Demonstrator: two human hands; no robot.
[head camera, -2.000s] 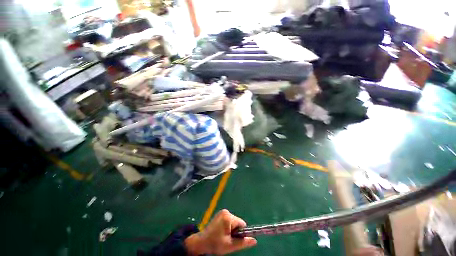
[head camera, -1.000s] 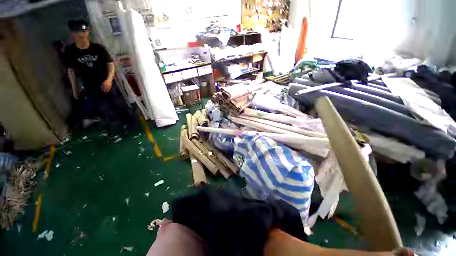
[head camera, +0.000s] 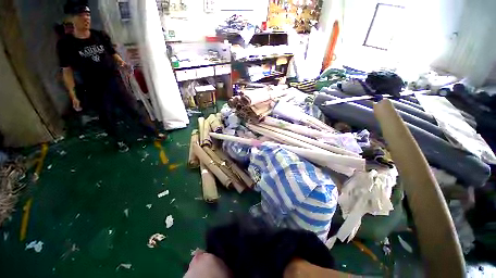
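A long tan tube or pole (head camera: 421, 195) rises from the bottom edge at the right, its rounded upper end in front of the grey fabric rolls. Its lower end is cut off by the picture's edge. Dark, blurred clothing of mine shows at the bottom centre. A bare part of my arm shows on each side of it, cut off by the bottom edge. Neither my left hand nor my right hand can be made out, so what they hold is hidden.
A blue-and-white striped sack (head camera: 293, 187) lies beside tan rolls (head camera: 217, 163) on the green floor. Grey fabric rolls (head camera: 462, 157) are stacked at the right. A person in a black T-shirt (head camera: 95, 59) stands at the left near a tall white sheet (head camera: 163, 70). Scraps litter the floor.
The metal bar and the hand on it, seen two seconds ago, are out of view. Since one second ago the tube's upper end has shifted right, and the hand at its base has left the picture.
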